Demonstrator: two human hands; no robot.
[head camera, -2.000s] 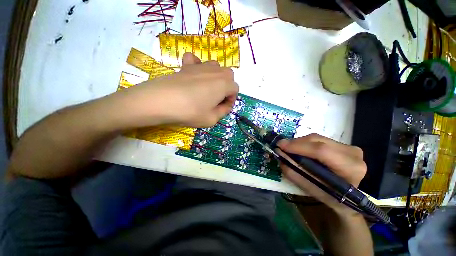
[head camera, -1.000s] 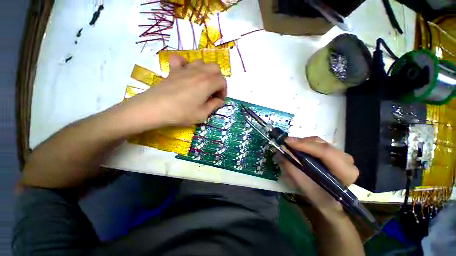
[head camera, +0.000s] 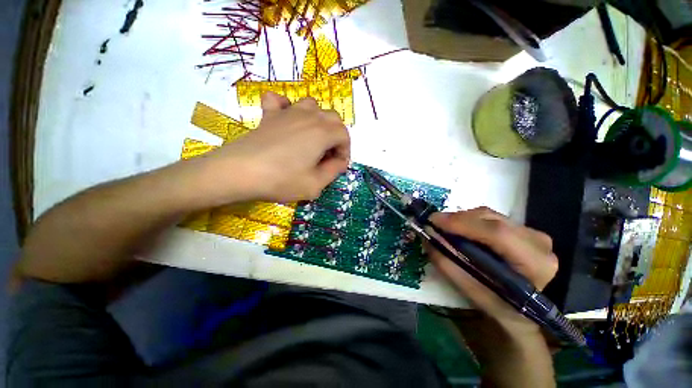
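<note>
The green PCB panel (head camera: 341, 246) lies on the white bench with rows of shiny silver pads. My right hand (head camera: 493, 254) grips the black soldering iron (head camera: 485, 265). Its tip is over the panel's upper edge, close to my left fingers. A thin tube runs alongside the iron. My left hand (head camera: 303, 148) is at the panel's upper left corner with fingertips together; what it pinches is hidden. Amber taped flat pieces (head camera: 246, 223) lie at the panel's left edge, partly under my left forearm. Thin dark red leads run from them onto the panel.
A strip of amber taped pieces (head camera: 334, 95) and loose dark red lead wires (head camera: 235, 38) lie above my left hand. A brown cardboard box (head camera: 448, 42) is at the top. A yellow-green tip cleaner pot (head camera: 497, 121), a black box (head camera: 546, 204) and a green-rimmed solder spool (head camera: 668, 148) stand right.
The view has shifted slightly. The iron's tip has moved a little relative to the panel and stays near its upper edge. My left hand remains at the panel's upper left corner.
</note>
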